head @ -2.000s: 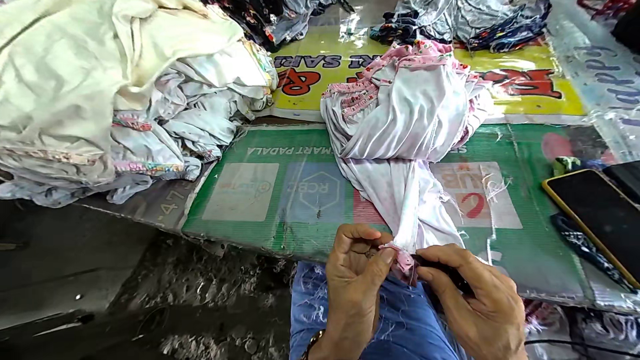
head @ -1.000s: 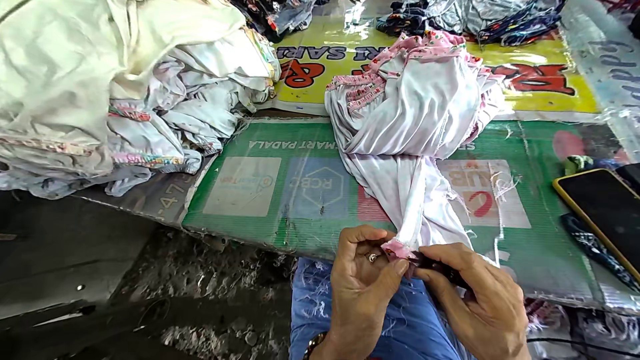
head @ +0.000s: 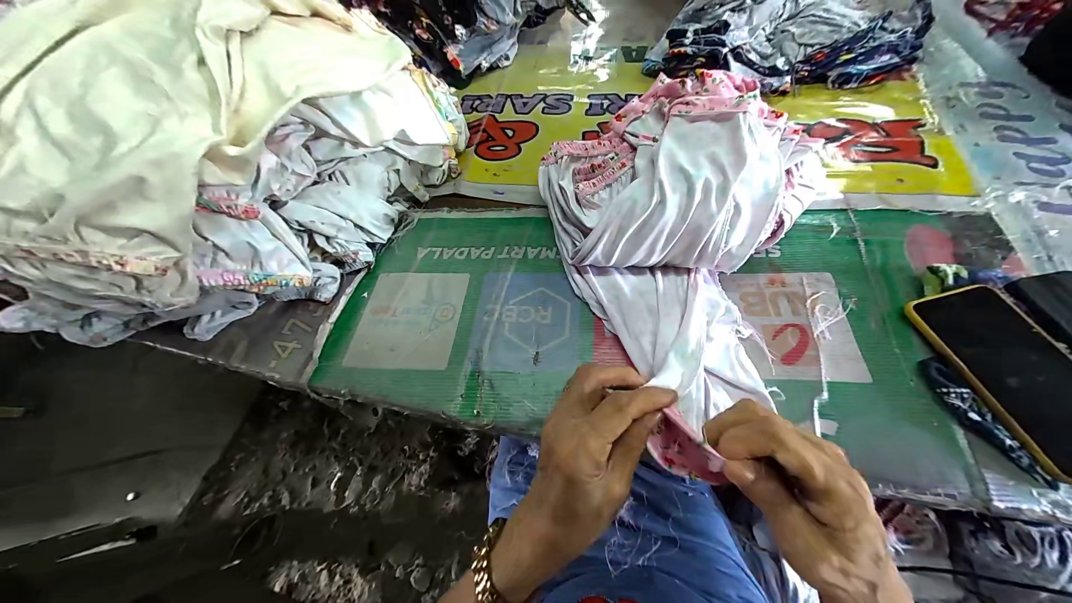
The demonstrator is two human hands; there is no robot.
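A white garment with pink patterned trim lies bunched on the green printed sheet, and its narrow end hangs over the front edge toward me. My left hand pinches the white cloth beside a pink band at that end. The far end of the same band is gripped between the thumb and fingers of my right hand. The pink band stretches between both hands above my blue-clad lap. Whether a small tool is inside my right hand cannot be told.
A big heap of pale garments fills the left. Dark and grey garments lie at the back. At the right are a phone with a yellow case and a dark patterned cloth. Loose threads cling to the green sheet.
My hands have moved apart, and the pink band that was bunched between them is now spread open. A dark thing seen at my right fingers earlier no longer shows.
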